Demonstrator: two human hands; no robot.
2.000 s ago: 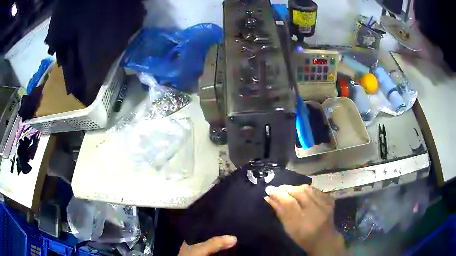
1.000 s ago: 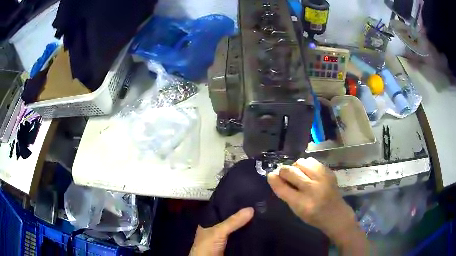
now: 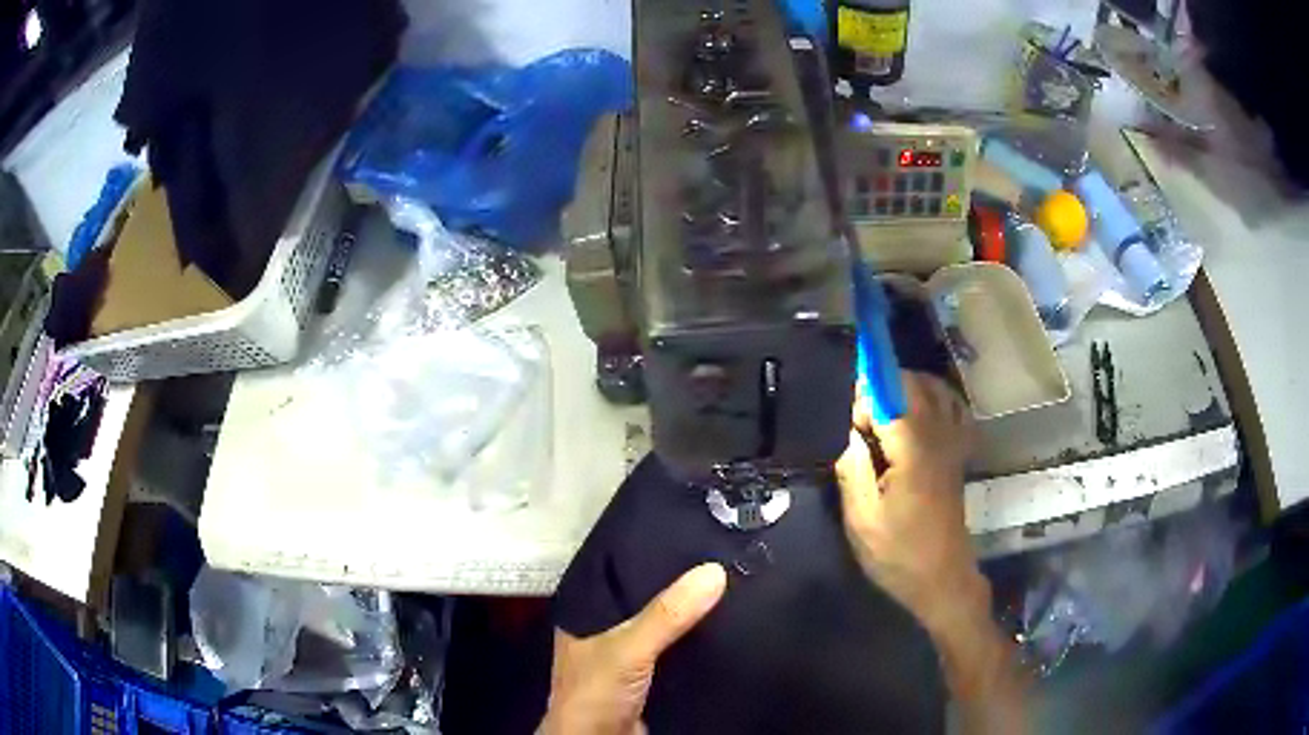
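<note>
A dark garment (image 3: 775, 632) lies under the button clamp (image 3: 748, 503) of the large grey-brown sewing machine head (image 3: 747, 388). A small ring-shaped button or mark (image 3: 752, 557) shows on the cloth just below the clamp. My left hand (image 3: 632, 653) holds the cloth's left side, thumb on top pointing at that ring; its other fingers are hidden. My right hand (image 3: 912, 495) is off the cloth, right of the head, with its fingers at the dark-filled compartment of the parts tray (image 3: 1064, 391). The blue strip (image 3: 879, 352) partly covers the fingers, so I cannot tell what they hold.
Left of the head are a clear bag of small parts (image 3: 481, 287), a blue plastic bag (image 3: 488, 137) and a white basket (image 3: 251, 333). On the right are a control panel (image 3: 912, 180), a black tool (image 3: 1103, 395), blue rolls (image 3: 1113, 230) and an orange ball (image 3: 1061, 221).
My right hand has left the clamp area and moved right and up to the tray. My left hand has moved up from the lower edge and its thumb now lies nearer the clamp.
</note>
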